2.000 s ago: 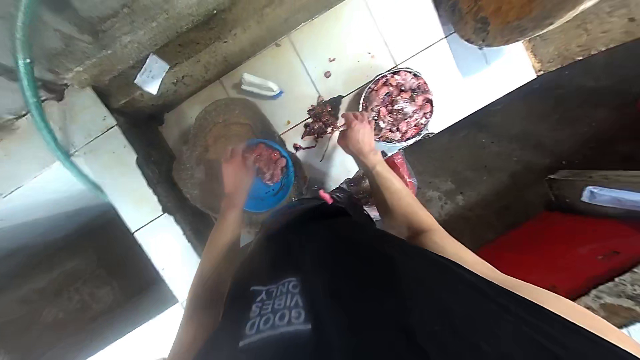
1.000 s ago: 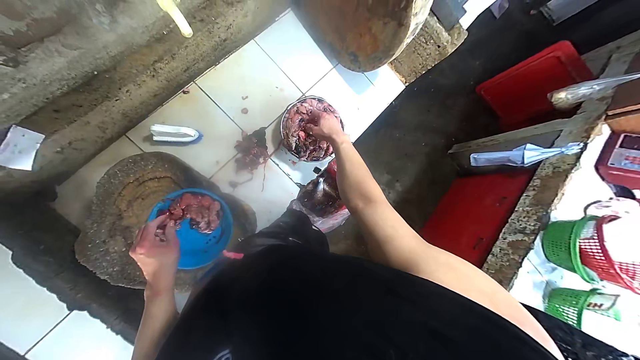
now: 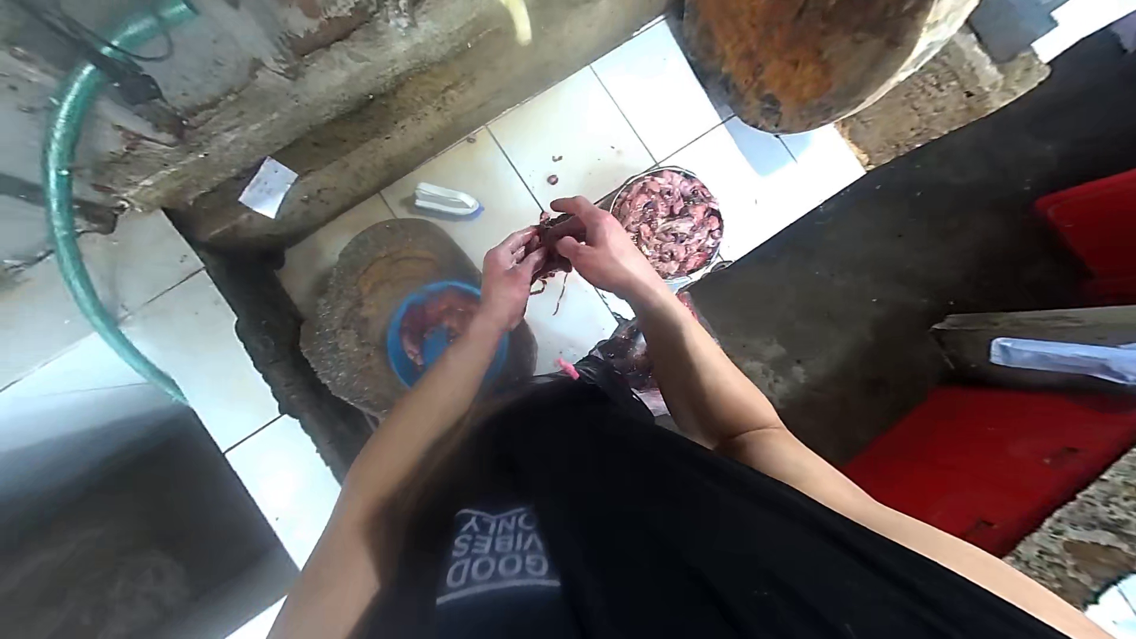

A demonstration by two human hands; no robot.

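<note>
My left hand [image 3: 512, 277] and my right hand [image 3: 603, 246] meet over the tiles, with dark red meat scraps [image 3: 552, 257] between them. The left fingers close on the scraps; the right hand's fingers are spread over them, and its hold is unclear. Stringy bits hang below. Just right of my right hand stands a round metal container [image 3: 670, 222] full of pink and dark meat pieces. Left of my left hand, a blue plastic bowl [image 3: 399, 330] with reddish meat rests on a round chopping block [image 3: 342, 311], partly hidden by my forearm.
A white-and-blue brush-like object [image 3: 446, 200] lies on the tiles by the wall. A large brown round object [image 3: 799, 62] stands at the upper right. Plastic bags [image 3: 632, 351] lie near my body. A green hose [image 3: 67, 204] runs along the left; a red panel [image 3: 985, 461] is at right.
My left hand has moved from the blue bowl and my right hand from the meat container; both now meet at the dark scraps between them. The view has shifted.
</note>
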